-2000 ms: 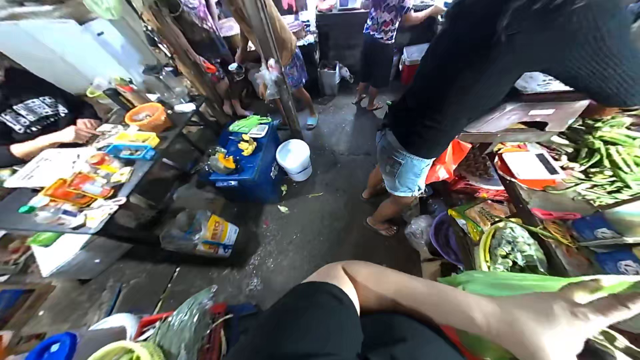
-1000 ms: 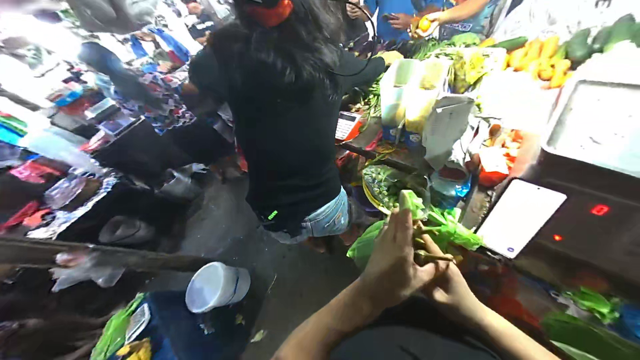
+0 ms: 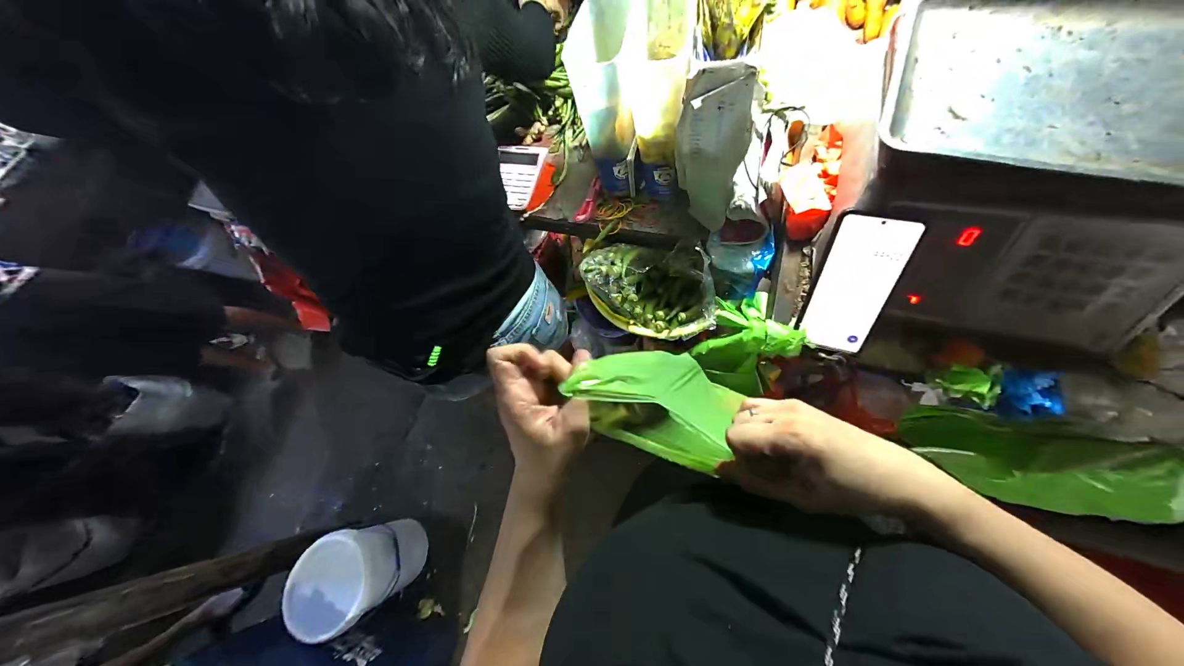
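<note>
A green plastic bag (image 3: pixel 680 398) is stretched between my two hands in front of my lap. My left hand (image 3: pixel 536 398) pinches its left edge. My right hand (image 3: pixel 805 449), with a ring on one finger, grips the other side. Something greenish-brown shows inside the bag's opening, too unclear to name. Just behind, a bowl of green vegetables (image 3: pixel 647 287) lined with clear plastic stands under the shelf edge. To its right a smartphone (image 3: pixel 862 282) leans upright against a digital scale (image 3: pixel 1036 268), whose red display is lit.
A person in a black top (image 3: pixel 370 176) stands close at the left. A white bucket (image 3: pixel 328 587) is at the lower left, beside a wooden pole. More green plastic (image 3: pixel 1064 462) lies at the right. The scale's metal tray (image 3: pixel 1045 88) fills the upper right.
The view has swung greatly toward the stall. One second ago my hands were close together; now they are apart with the green bag spread between them.
</note>
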